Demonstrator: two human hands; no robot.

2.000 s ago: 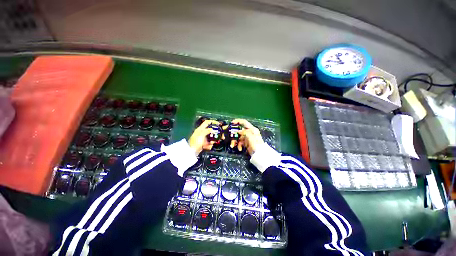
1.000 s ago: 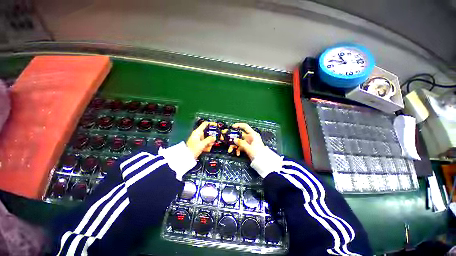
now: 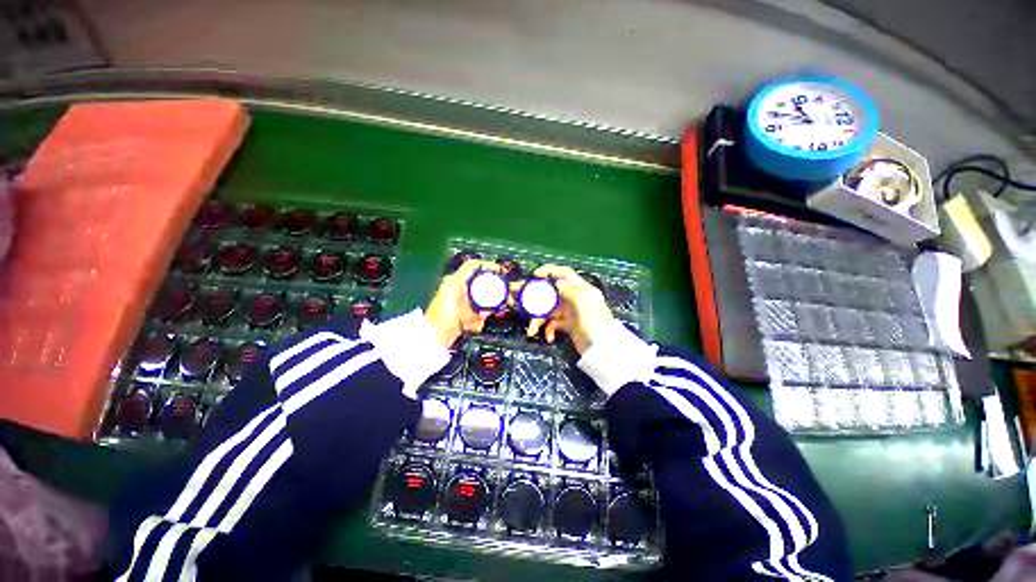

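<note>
My left hand (image 3: 458, 302) holds a round watch head (image 3: 489, 291) by its edge, its face glaring white. My right hand (image 3: 576, 307) holds a second watch head (image 3: 537, 298), also glaring white. The two are side by side above the back rows of the filled blister tray (image 3: 517, 554). That tray holds rows of black discs, some with red lit marks; a few pockets near its middle show no disc. My hands hide part of its back rows.
A second filled tray (image 3: 265, 266) lies left, partly under an orange-red slab (image 3: 125, 227). At right, an empty blister tray (image 3: 846, 318) lies on a red-edged black base (image 3: 727, 298). Behind it are a blue-rimmed clock (image 3: 809, 127), a white box (image 3: 872, 210) and white paper (image 3: 938, 298).
Both watch heads are turned so their round faces show and glare white; before, dark sides with small lights showed. The hands stay over the same tray. The view has shifted slightly.
</note>
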